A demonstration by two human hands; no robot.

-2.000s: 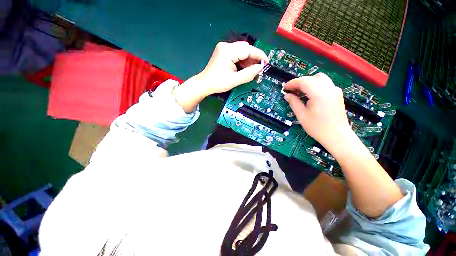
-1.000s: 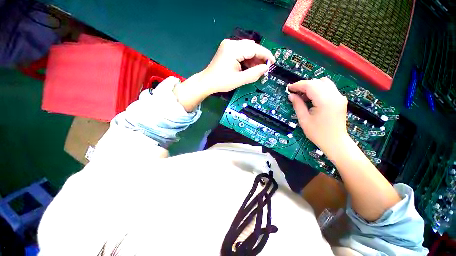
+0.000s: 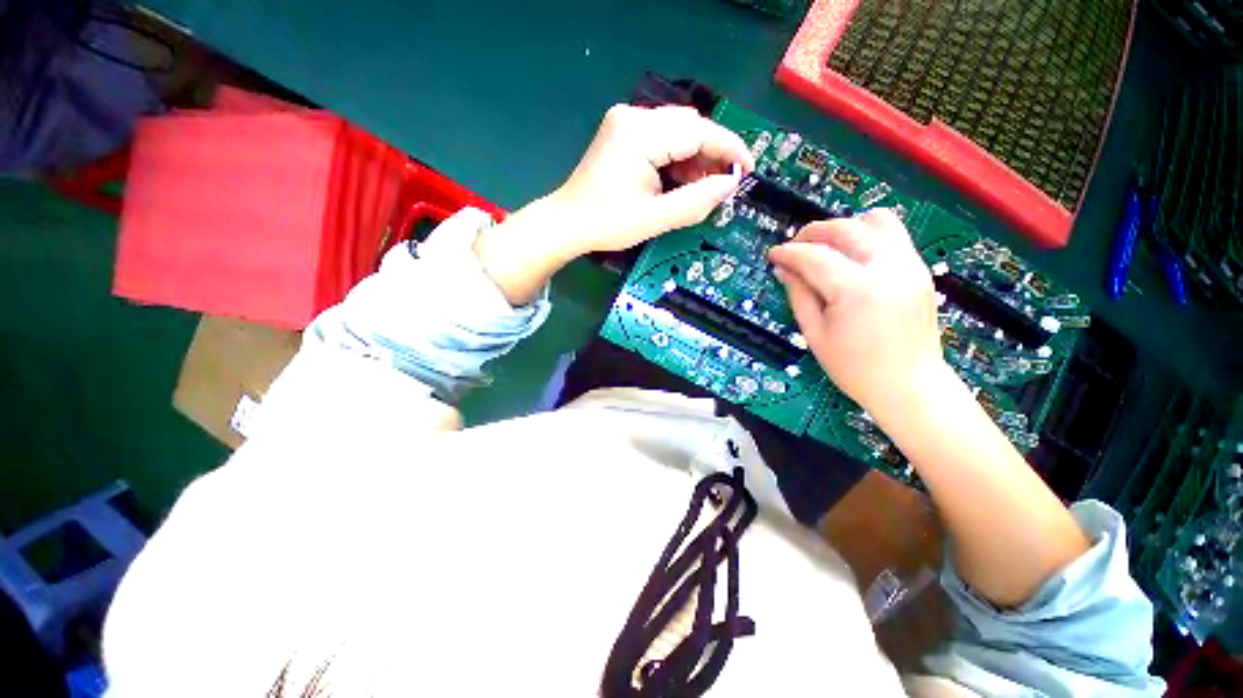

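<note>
Two green PCB panels [image 3: 698, 366] lie side by side in front of me, with long black slots and shiny small parts near curved outlines. My left hand [image 3: 652, 177] is over the upper left of the left panel, its thumb and forefinger pinched on a tiny pale and purplish component strip [image 3: 739, 177]. My right hand [image 3: 866, 293] is over the middle of the left panel, its fingertips together close to the board surface; whether they hold a component is hidden.
A red-framed tray with a fine brown-gold grid [image 3: 941, 143] lies beyond the panels. Blue tools [image 3: 1126, 243] lie right of it. Green boards stand stacked at right [image 3: 1200, 450]. Red stacked trays [image 3: 225, 218] and a cardboard box [image 3: 218, 375] are at left.
My right fingertips have moved slightly left and down to the board, and a pale piece seen between them before no longer shows. My left hand has barely moved.
</note>
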